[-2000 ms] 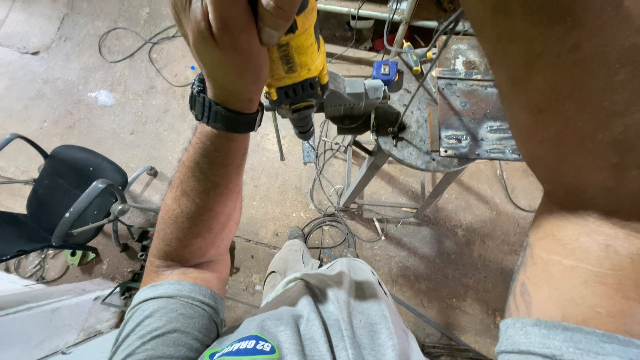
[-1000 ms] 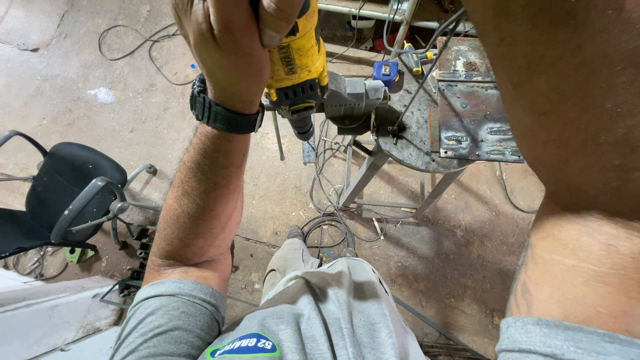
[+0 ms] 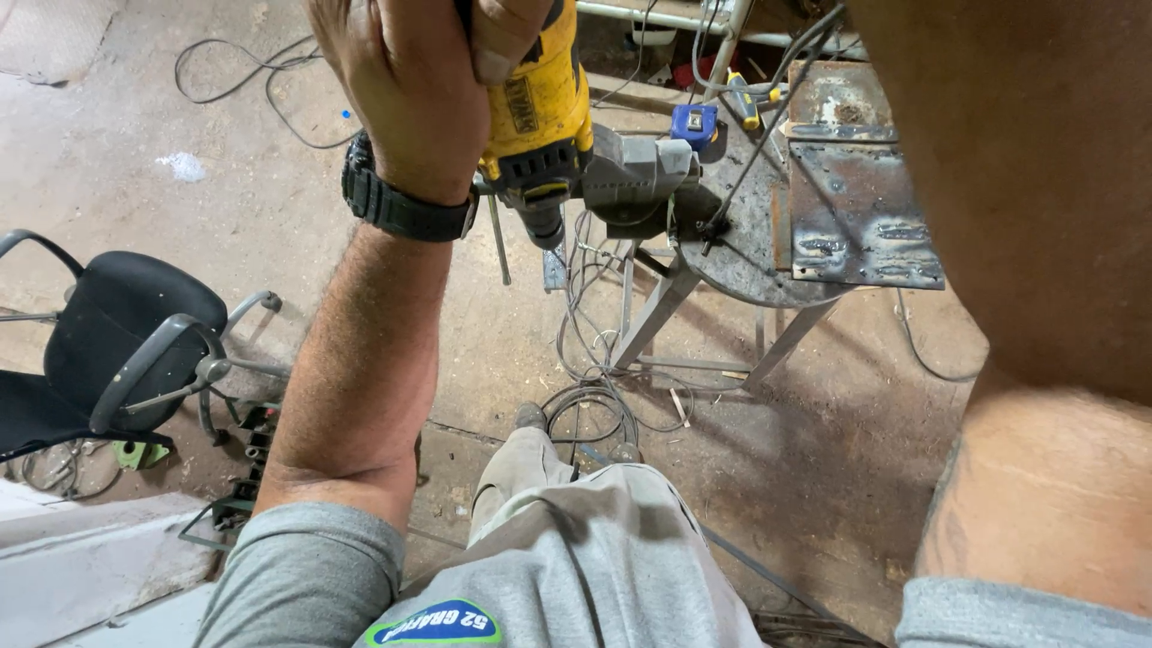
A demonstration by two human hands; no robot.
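Observation:
My left hand, with a black watch on its wrist, is wrapped around the upper part of a yellow and black DeWalt power drill at the top centre. The drill's chuck points down toward a metal strip that shows just below it. Beside the drill stands a grey bench vise, its handle bar hanging at the left, mounted at the edge of a round metal table. My right forearm rises along the right side; the right hand is beyond the top edge of the view.
On the round table lie a blue tape measure, yellow-handled pliers and welded steel plates. Cables coil on the floor by my feet. A black office chair stands at the left, near a white surface.

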